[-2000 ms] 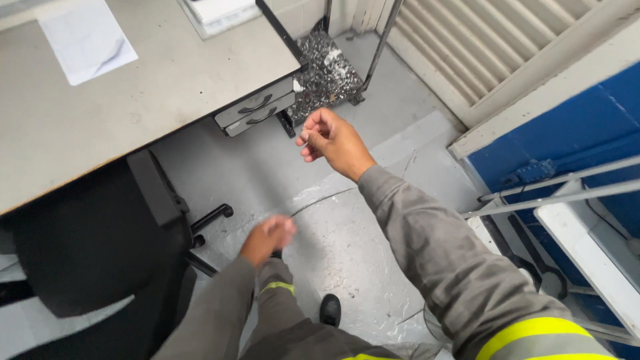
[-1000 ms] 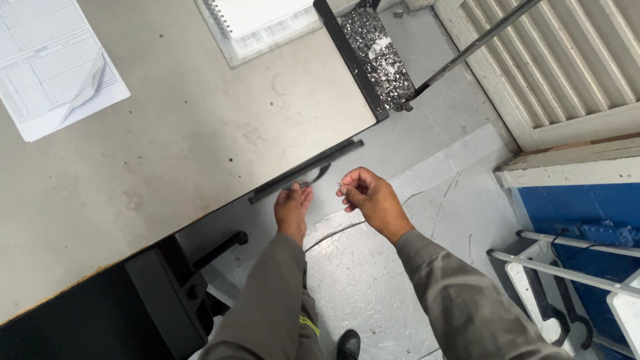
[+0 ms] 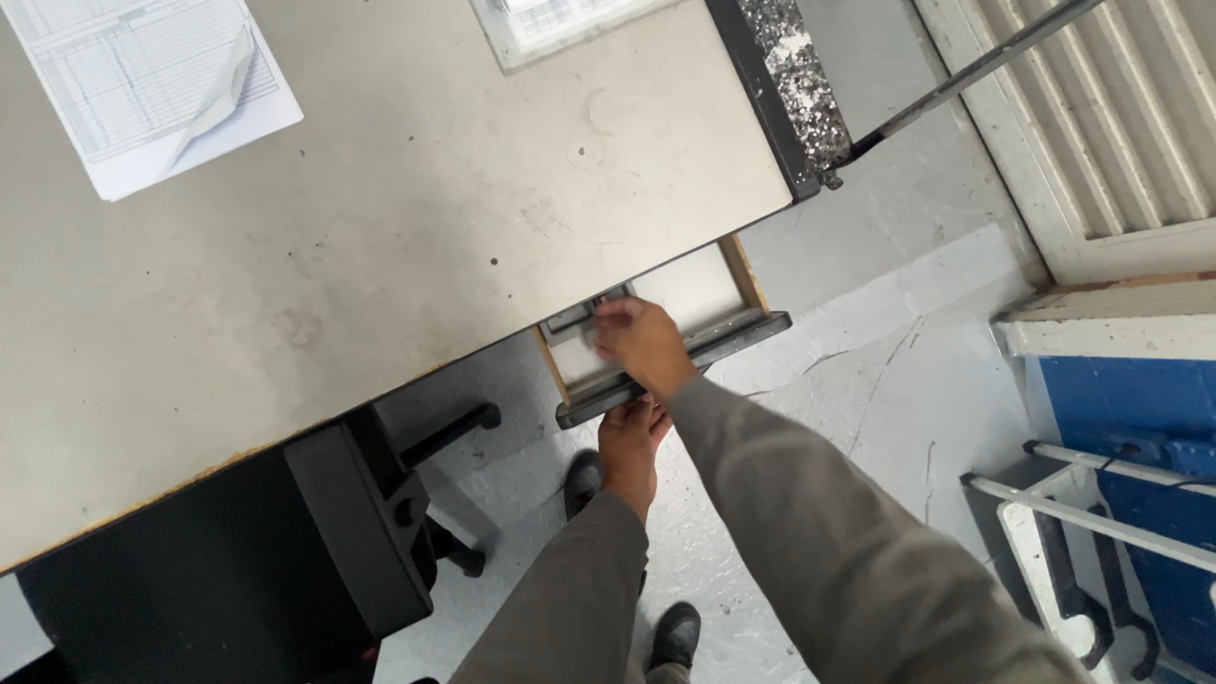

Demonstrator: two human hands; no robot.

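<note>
A shallow desk drawer (image 3: 750, 328) is pulled out from under the desk top (image 3: 408, 228). My left hand (image 3: 630, 446) is at the drawer's dark front edge, with its fingers against or under it; the grip is partly hidden. Over the drawer's inside, my right hand (image 3: 641, 342) reaches in with bent, slightly blurred fingers. Whether anything is between those fingers cannot be told. A grey tray-like item (image 3: 568, 319) lies in the drawer beside the right fingertips, partly under the desk edge.
Printed sheets (image 3: 161, 85) and a notebook (image 3: 570, 19) lie on the desk. A black chair (image 3: 209, 570) stands at lower left. At right are a louvred panel (image 3: 1111, 114), a metal bar (image 3: 969, 76) and a white metal rack (image 3: 1035, 532). Dark shoes (image 3: 675, 635) are on the floor.
The drawer is now pulled out; one second ago it was mostly under the desk. My right hand has moved to over the drawer's inside, and my left hand is at its front.
</note>
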